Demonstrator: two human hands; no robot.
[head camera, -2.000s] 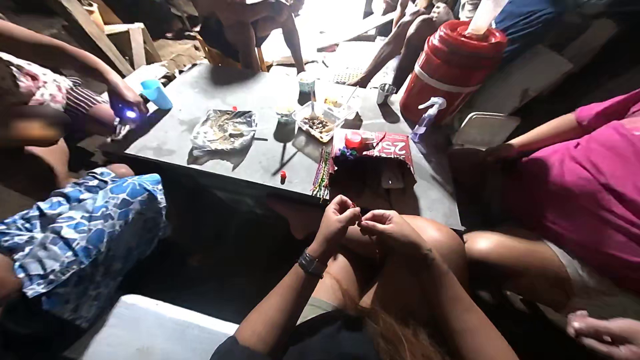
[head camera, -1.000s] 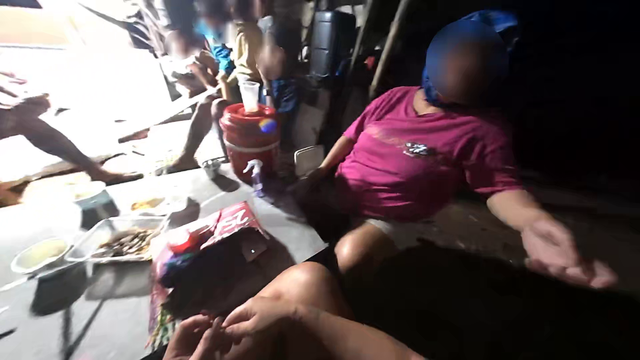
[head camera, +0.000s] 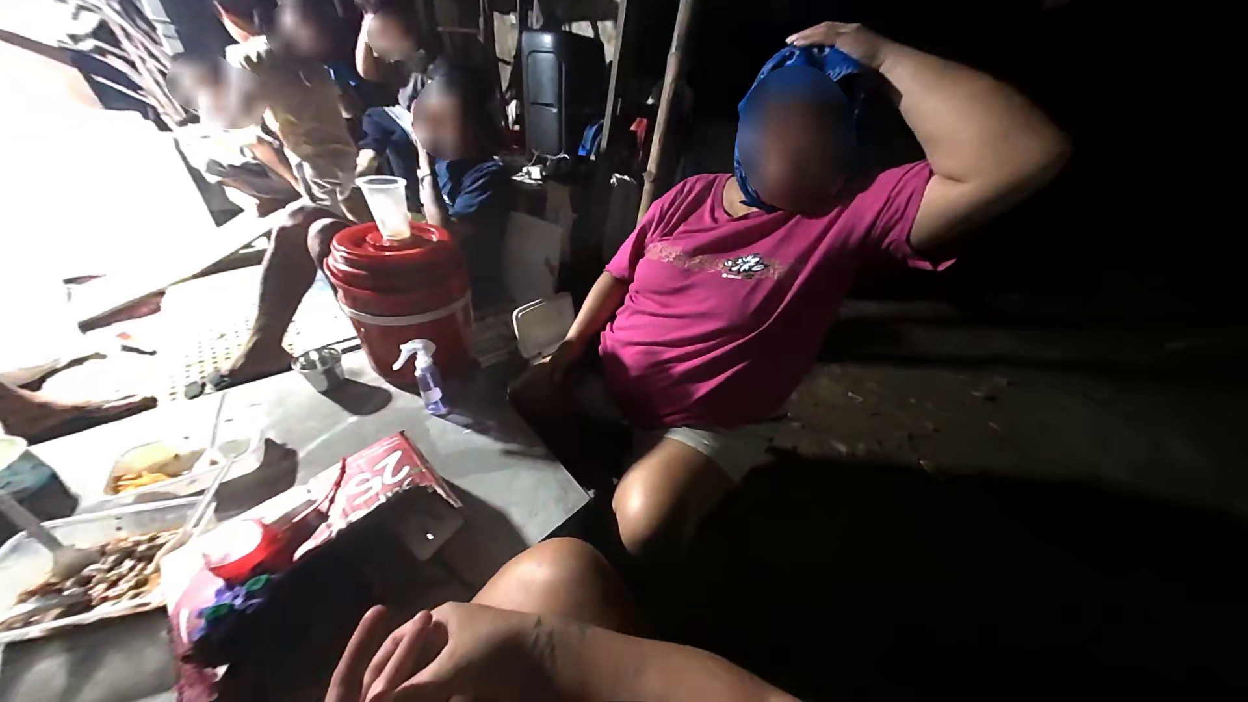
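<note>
My right hand (head camera: 414, 658) is at the bottom edge, its fingers bent and partly cut off by the frame; whether it holds anything is hidden. My left hand is out of view. Nearest to my right hand is a red printed packet (head camera: 390, 473) on the grey table (head camera: 526, 487), beside a dark shadowed object. A red round plastic item (head camera: 240, 549) and small purple and green pieces (head camera: 229, 600) lie at the packet's left. Farther left, a clear tray (head camera: 88, 609) holds brown food and a spoon.
A red drinks cooler (head camera: 405, 312) with a plastic cup (head camera: 387, 207) on top stands at the table's far corner. Near it are a spray bottle (head camera: 425, 377) and a metal cup (head camera: 320, 370). A person in a pink shirt (head camera: 726, 302) sits at the right; others sit behind.
The view has swung right. The person in pink has raised a hand to the head, from held out low at the side. My left hand has gone out of view.
</note>
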